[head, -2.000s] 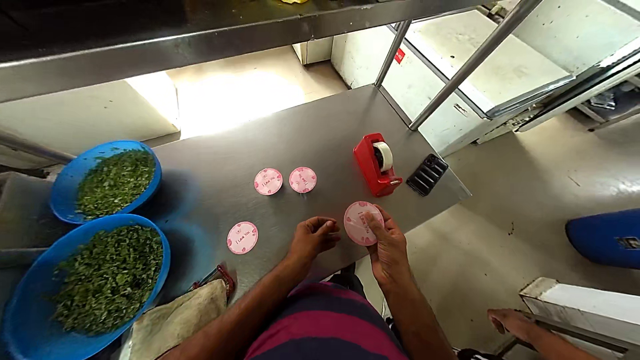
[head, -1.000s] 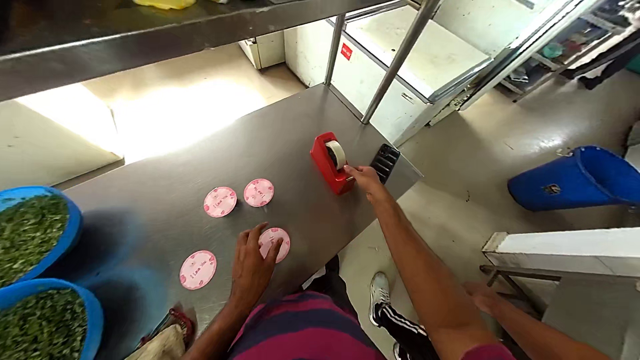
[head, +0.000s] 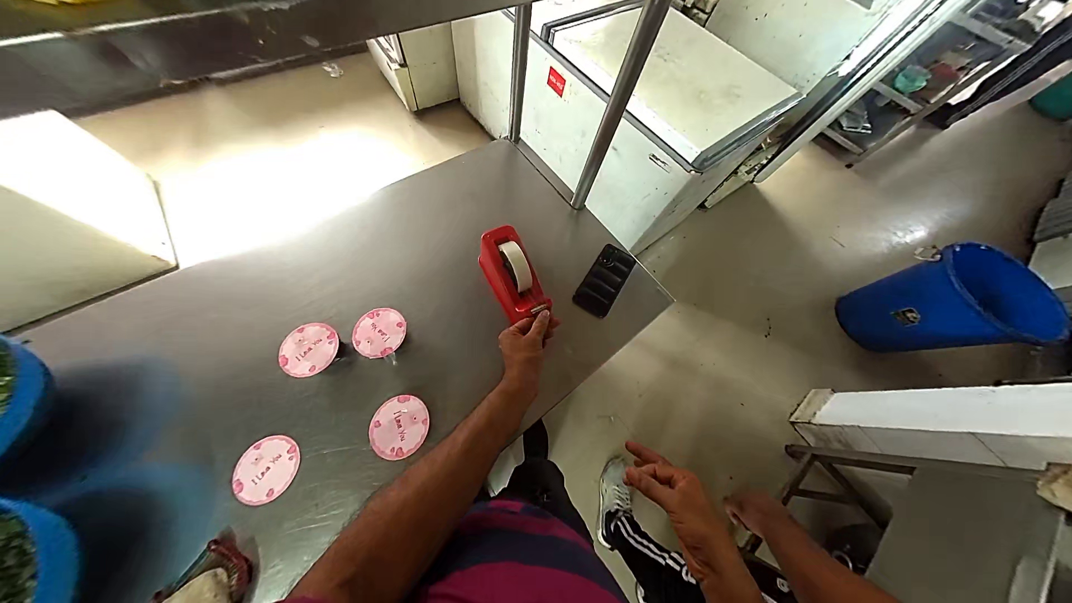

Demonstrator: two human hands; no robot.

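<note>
My left hand (head: 526, 339) reaches across the steel table to the front end of a red tape dispenser (head: 500, 272), thumb and finger pinched on the tape at its cutter. A roll of whitish tape (head: 517, 266) sits in the dispenser. My right hand (head: 670, 490) is off the table's edge, index finger extended; whether a bit of tape is in its fingers cannot be told. Several round pink printed cards bear writing: one at the front left (head: 266, 470), one nearer my left forearm (head: 399, 427), and two behind, side by side (head: 308, 350), (head: 379, 332), seemingly raised on small supports.
A black phone (head: 605, 280) lies right of the dispenser. Blue tubs of chopped greens (head: 38, 548) stand at the left. Steel posts (head: 621, 105) rise at the table's back right. A co-worker's hand (head: 754, 511) is close to my right hand. A blue bin (head: 913, 306) lies beyond.
My left hand has left the near pink card and now reaches the dispenser. My right hand, at the dispenser one second ago, has drawn back off the table. The view has shifted.
</note>
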